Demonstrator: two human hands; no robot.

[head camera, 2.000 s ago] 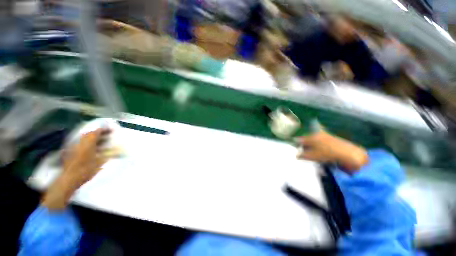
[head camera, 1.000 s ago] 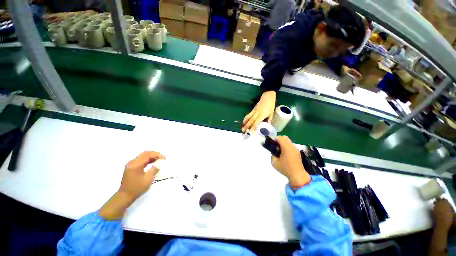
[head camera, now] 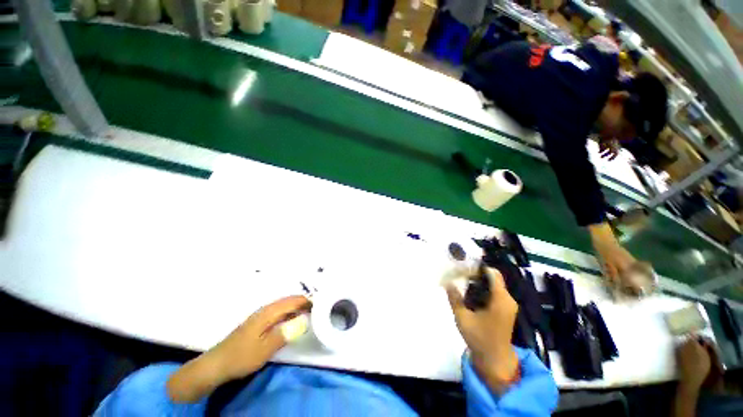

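Observation:
A cream dryer head (head camera: 327, 332) stands on the white bench in front of me, its dark hole facing up. My left hand (head camera: 248, 344) is at its left side, with a pale yellow cap on the thumb; whether the fingers grip the head or its wires is unclear. Small dark wire ends (head camera: 307, 287) show above the fingers. My right hand (head camera: 491, 319) is closed around a black handle part (head camera: 478, 287). A second cream head (head camera: 458, 254) is at its upper end; whether they are joined is unclear.
Black handle parts (head camera: 580, 342) lie piled right of my right hand. A cream head (head camera: 497, 190) with a black handle lies on the green belt (head camera: 326, 138). Another person's arm (head camera: 607, 244) reaches across to a head at right. A grey post (head camera: 65, 77) stands left.
My left hand has moved right and down to the standing head. My right hand has moved down and right with the black part. The other person's hand has moved right, away from my right hand.

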